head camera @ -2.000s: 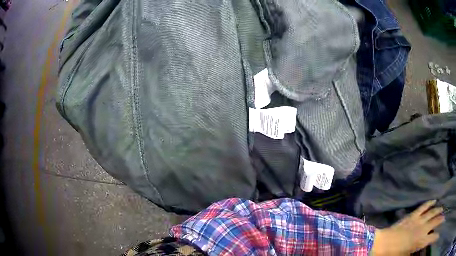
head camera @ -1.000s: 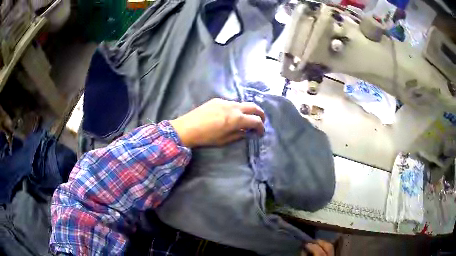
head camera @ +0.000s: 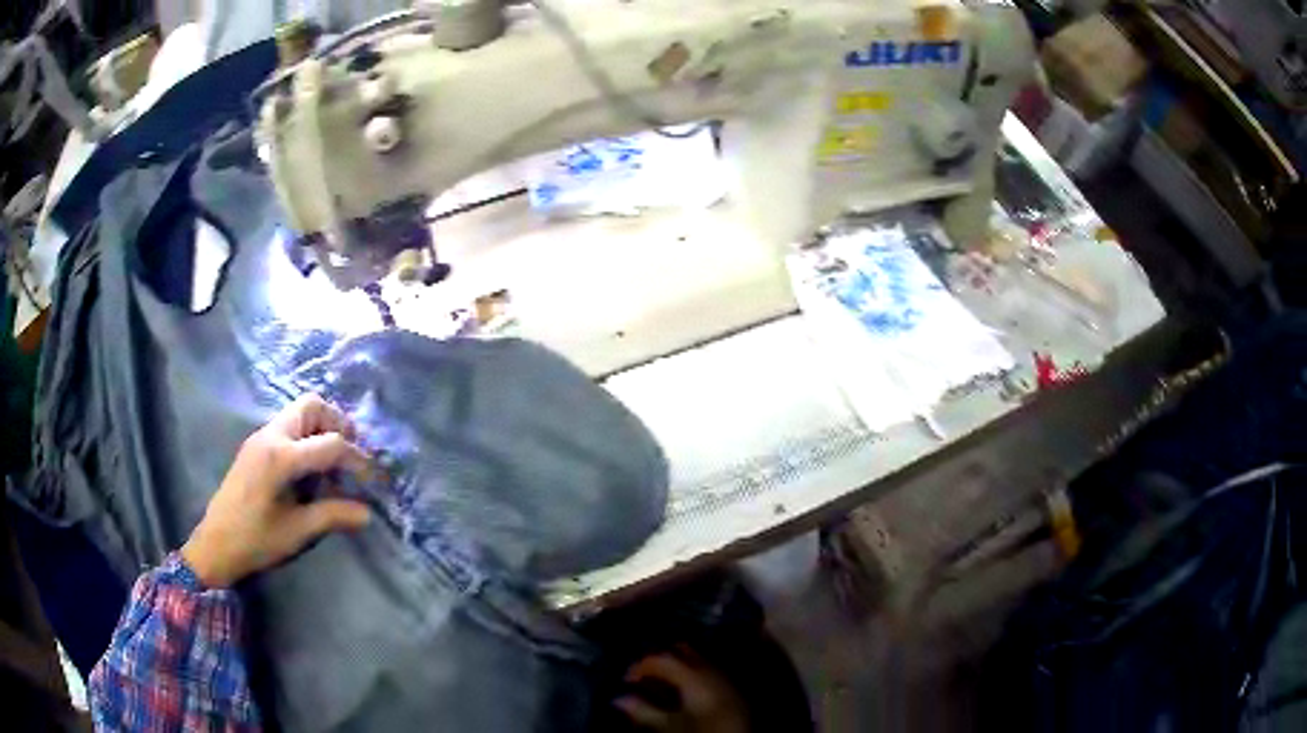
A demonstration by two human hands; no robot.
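Observation:
The grey-blue denim garment [head camera: 337,630] lies inside out on the white table, its upper part bunched left of the sewing machine head [head camera: 337,172]. Its seam [head camera: 444,551] runs diagonally from the bright lamp spot to the table's front edge. A rounded grey flap [head camera: 538,444] lies right of the seam. My left hand [head camera: 280,494], in a plaid sleeve, has thumb and fingertips pinched on the seam in front of the presser foot area. My right hand [head camera: 681,695] is small, dark and blurred below the table edge; its grip is unclear. No care label shows on the seam.
A white packet with blue print [head camera: 903,322] lies on the bed's right, and another [head camera: 624,172] lies behind the machine arm. Red threads [head camera: 1058,372] lie near the table's right edge. Dark denim [head camera: 1190,559] is heaped at the right.
The view has swung from the garment with white labels to the machine, then further right. My left hand stays at the seam. My right hand is now darker, below the table edge.

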